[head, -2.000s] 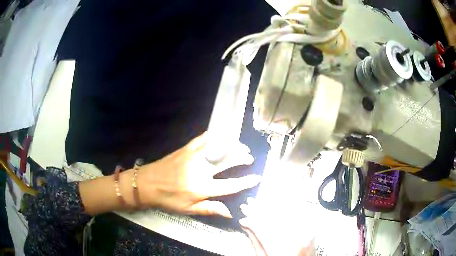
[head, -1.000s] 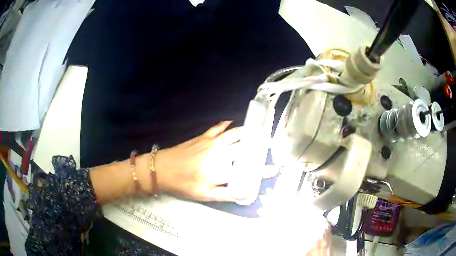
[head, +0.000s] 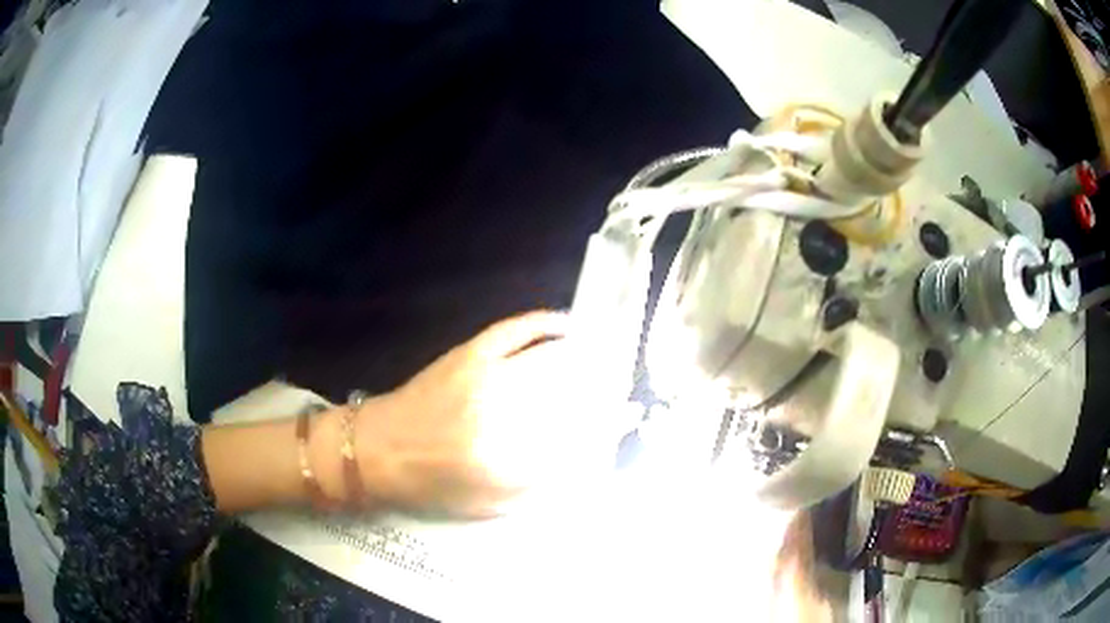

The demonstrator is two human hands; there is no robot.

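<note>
A large dark cloth panel (head: 377, 183) lies flat over the white machine table. The cream-white sewing machine head (head: 852, 292) stands at the right, with the lamp bar (head: 611, 282) at its left side in strong glare. My left hand (head: 469, 420) lies palm down at the cloth's front edge; its fingers run into the glare beside the lamp, so what they hold is hidden. My right hand (head: 797, 566) is only a blurred, washed-out patch below the needle area. The presser foot and needle are lost in the glare.
White paper sheets (head: 55, 183) lie at the left. Black-handled scissors (head: 848, 523) and a dark red phone (head: 925, 521) lie below the machine head. A printed ruler scale (head: 387, 548) runs along the front table edge. A clear bag (head: 1053, 584) is at the lower right.
The view has shifted, so the machine head appears farther right and lower than at first. My left hand has moved from spread fingers to fingers closer together, deeper in the glare.
</note>
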